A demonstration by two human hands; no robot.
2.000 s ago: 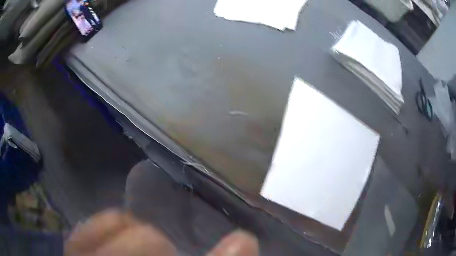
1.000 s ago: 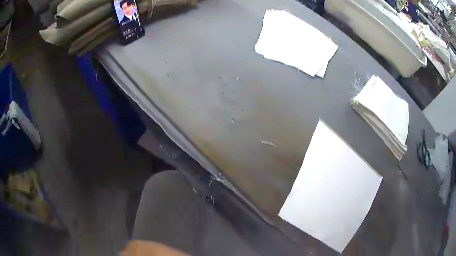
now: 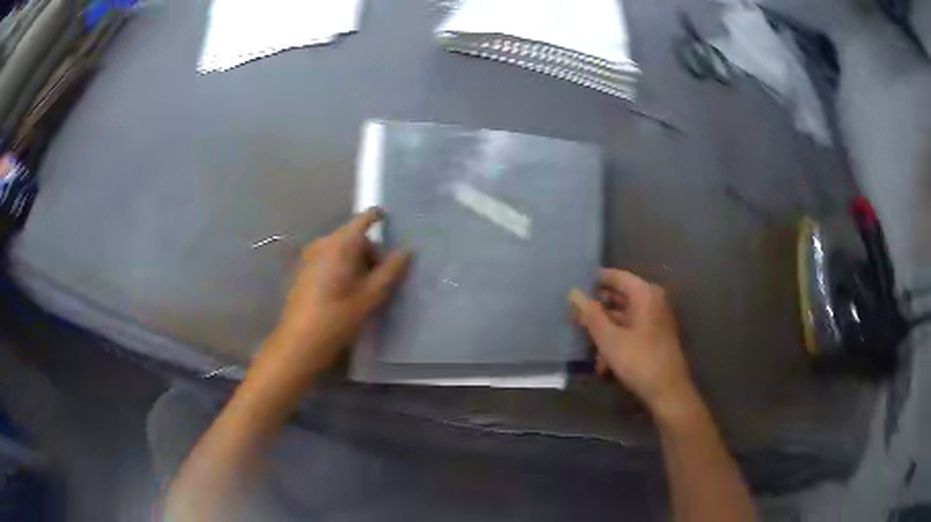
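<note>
The grey square pressing template [image 3: 480, 285] with a pale tape strip lies over the white fabric panel [image 3: 370, 168]. White cloth shows as a band along the left edge and a narrow strip along the near edge. My left hand [image 3: 332, 285] rests at the left edge, its thumb on the template and its fingers at the cloth band. My right hand [image 3: 633, 326] grips the template's lower right edge between thumb and fingers. What lies under the template is hidden.
The steam iron [image 3: 837, 296] stands at the right. A thick white stack [image 3: 546, 31] and a thinner white pile [image 3: 276, 31] lie at the back. Scissors [image 3: 704, 51] and crumpled translucent scraps [image 3: 776, 66] lie at back right. A thread [image 3: 271, 242] lies left.
The view has swung right. The template now covers the panel, which lay bare before. Both hands have come onto the work, and the iron shows fully.
</note>
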